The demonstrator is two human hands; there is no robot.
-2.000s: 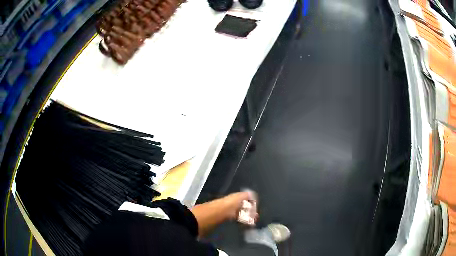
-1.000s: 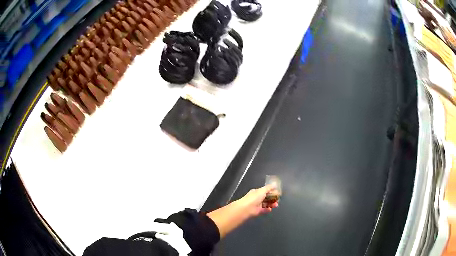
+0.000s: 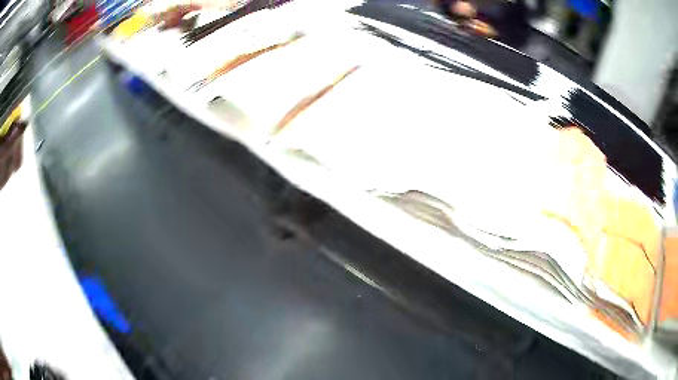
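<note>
Neither of my hands shows in the view. The picture is blurred. Nearest in front of me is a long white-covered table or rack (image 3: 416,141). Orange-tan panels (image 3: 621,245) lie at its right end. Long black strips (image 3: 446,37) lie along its far side, and another black bunch (image 3: 621,148) lies at the far right. Layered white sheets or covers (image 3: 513,256) hang in folds at the near edge. Two thin brown streaks, too blurred to name, lie across the white top.
A dark grey floor or belt-like surface (image 3: 201,223) runs between the white table and another white tabletop (image 3: 30,289) at the left. A blue object (image 3: 104,303) is at that tabletop's edge. A person's hand (image 3: 476,16) shows at the far side, near a pale column (image 3: 643,52).
The view has swung right, away from the table with brown handles, black handles and pouch, to the white table with orange panels. The hand holding a small object has left the picture.
</note>
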